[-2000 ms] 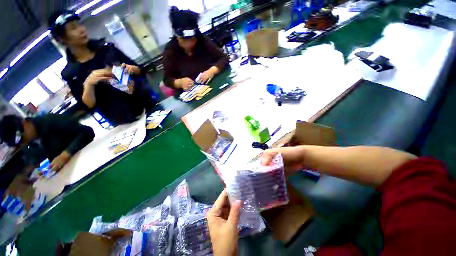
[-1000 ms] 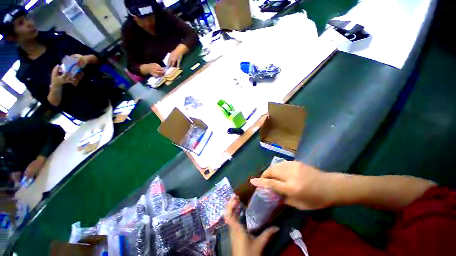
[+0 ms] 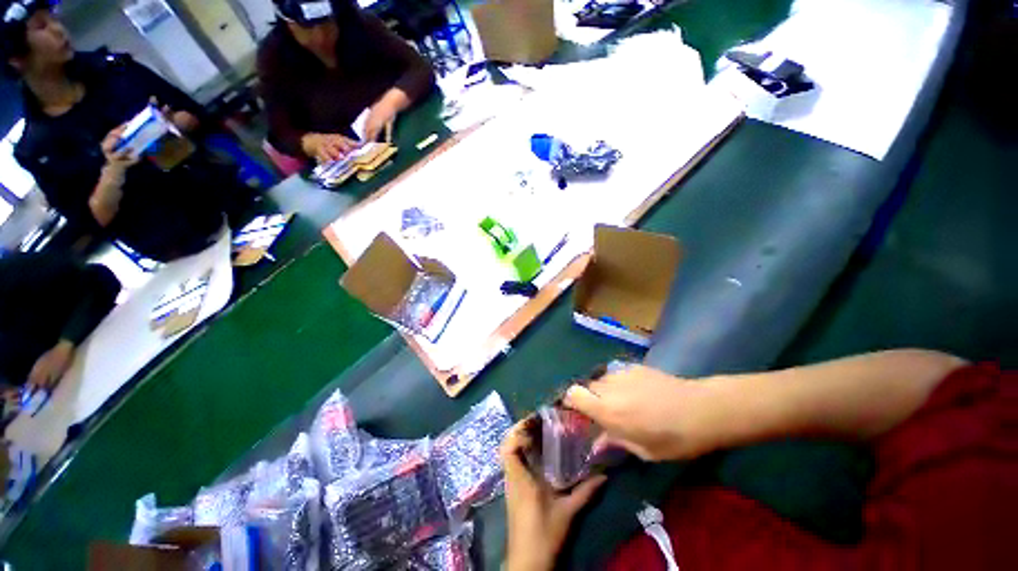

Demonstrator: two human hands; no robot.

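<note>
A bubble-wrapped product (image 3: 567, 444) is between my two hands at the bench edge in front of me. My left hand (image 3: 538, 496) holds it from the left and below. My right hand (image 3: 642, 410) grips it from above and the right. A brown strip beside it is mostly hidden by my hands; I cannot tell what it is. A pile of bubble-wrapped products (image 3: 385, 502) lies left of my hands. An open carton (image 3: 627, 279) with its flap raised stands beyond my right hand. Another open carton (image 3: 415, 292) holds a bubble-wrapped product.
A lime green tape dispenser (image 3: 511, 251) and a blue-ended cable bundle (image 3: 583, 158) lie on the white-covered board (image 3: 636, 100). A brown carton (image 3: 184, 553) is at the lower left. Three people sit or stand opposite. A white cord end (image 3: 656, 530) is by my lap.
My hands have moved from a raised bubble-wrapped item down to the bench edge and closed around the product. An open carton now shows upright beyond my right hand. The view has shifted.
</note>
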